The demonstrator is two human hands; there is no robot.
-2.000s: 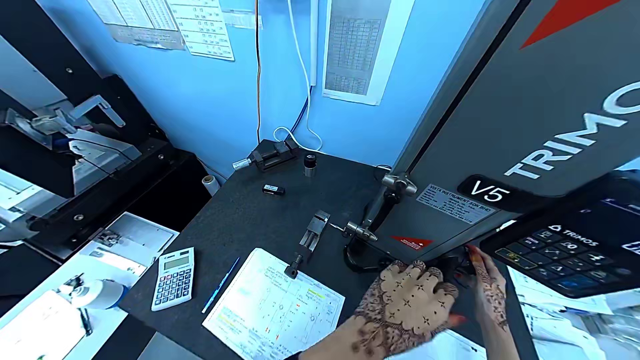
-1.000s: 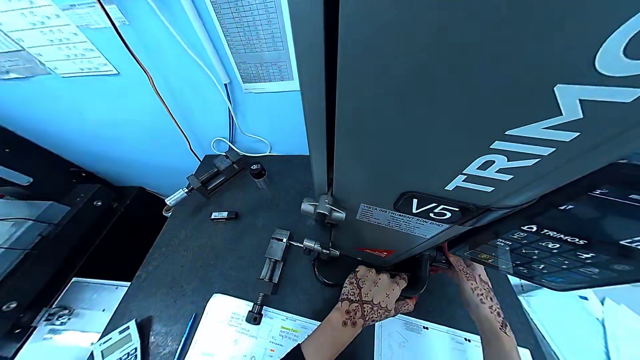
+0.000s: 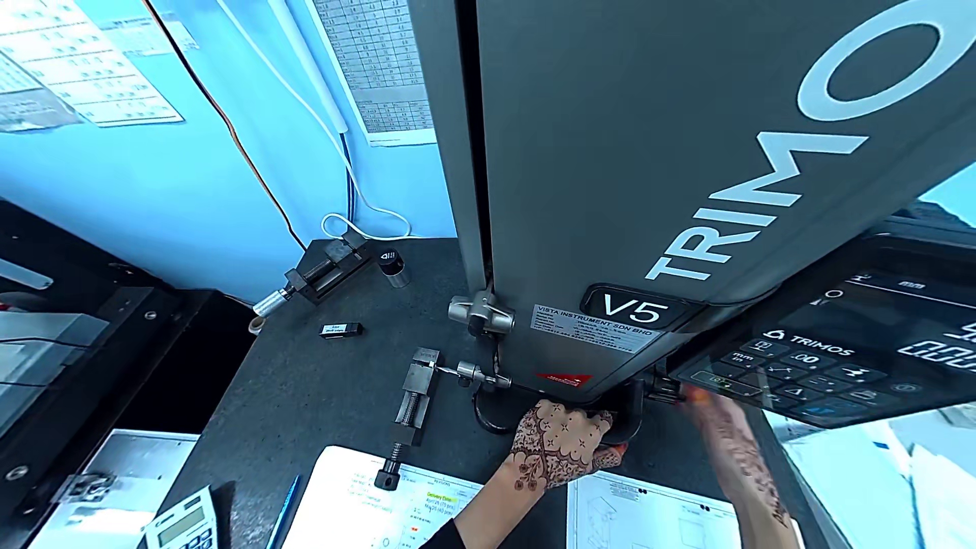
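A grey Trimos V5 height gauge (image 3: 610, 152) stands on a dark surface plate (image 3: 290, 404). My left hand (image 3: 562, 442), patterned with henna, grips the edge of the gauge's black base (image 3: 627, 415). My right hand (image 3: 724, 435), blurred, has its fingertips at a dark knob (image 3: 663, 387) under the display panel (image 3: 862, 335); whether it grips the knob cannot be told. The gauge's probe (image 3: 473, 374) reaches left, its tip at the upper end of a small steel screw vise (image 3: 412, 404). The vise's screw end lies over a printed drawing sheet (image 3: 343, 488).
A second vise (image 3: 324, 267), a black-capped small container (image 3: 393, 268) and a small black block (image 3: 341, 330) lie at the back left. A blue pen (image 3: 284, 511) and a calculator (image 3: 183, 522) are near the front left. Another drawing (image 3: 648, 511) lies before the gauge. A cable (image 3: 366, 229) touches the back edge.
My view has shifted closer to the gauge. My left hand has moved from lying spread at the front of the base to gripping its edge.
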